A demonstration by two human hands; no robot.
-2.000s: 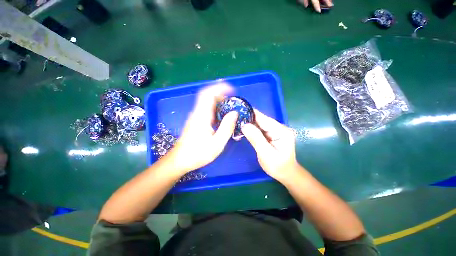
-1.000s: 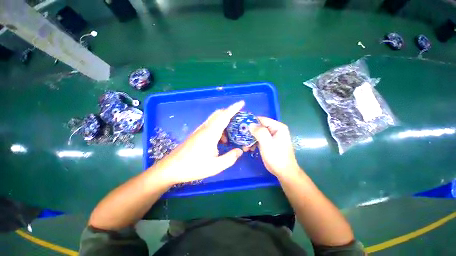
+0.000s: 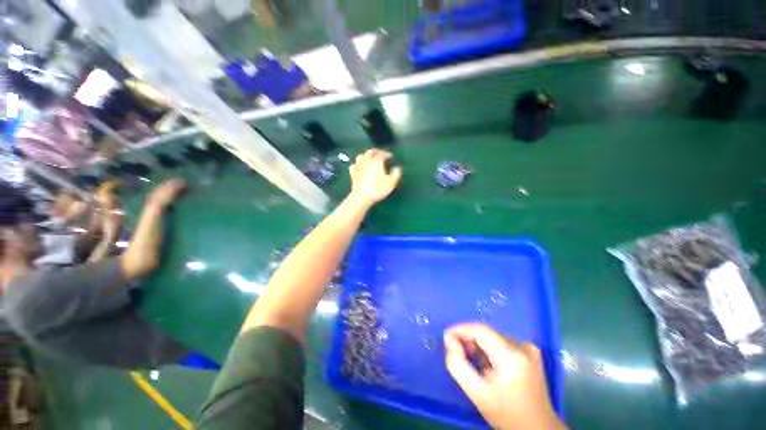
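Note:
The blue plastic tray [image 3: 437, 294] lies in front of me, with a heap of small silvery metal rings [image 3: 363, 340] along its left side and a few loose ones in the middle. My left hand [image 3: 375, 176] is stretched out beyond the tray, fingers bent down over the green surface; what is under them is hidden. My right hand [image 3: 495, 369] is over the tray's near right part, fingers curled; a dark patch shows between them, unclear. One round blue-patterned unit [image 3: 452, 174] lies right of my left hand, another [image 3: 319, 171] left of it.
Black cylinders [image 3: 532, 116] stand along the far side. A clear bag of metal parts [image 3: 697, 294] lies right of the tray. A pale post [image 3: 227, 126] slants down at left. Another worker [image 3: 80, 306] reaches over the belt at left. A second blue tray [image 3: 469, 32] is beyond the rail.
The view has swung left and up. My hands have parted: the left has moved out beyond the tray, the right stays over it. The round unit is no longer seen between them.

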